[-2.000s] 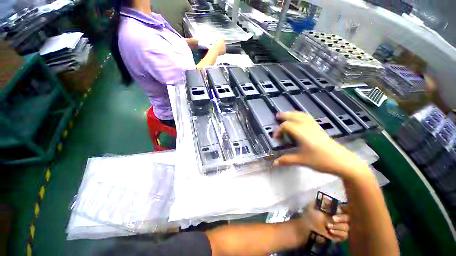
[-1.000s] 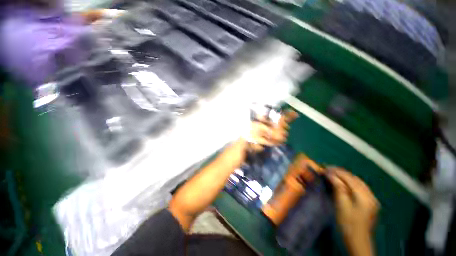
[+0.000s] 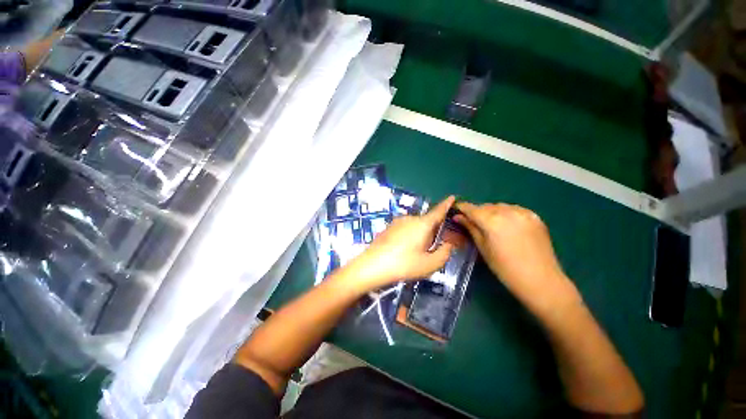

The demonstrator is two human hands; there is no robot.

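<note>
A dark oblong housing [image 3: 440,296] lies on an orange-brown jig [image 3: 421,325], whose edge shows at the near end. My left hand [image 3: 409,248] is over the housing's far left side. My right hand [image 3: 511,237] is at its far right side. The fingertips of both hands meet at a small dark piece [image 3: 454,214] by the far end of the housing. The fingers hide most of the piece. A glossy die-cut sheet [image 3: 353,232] with rows of dark rectangles and silvery glare lies left of the jig, partly under my left forearm.
A clear blister tray [image 3: 192,176] with grey housings stands at left on white interleaf sheets [image 3: 270,176]. A dark part [image 3: 471,92] lies beyond the white ledge strip [image 3: 523,157]. A black flat rectangle [image 3: 670,277] lies at the right bench edge. Another person's arm shows at top left.
The view has swung right and down from the tray to the bench. My right hand has left the tray's housings, and both hands have come together over a housing on the jig.
</note>
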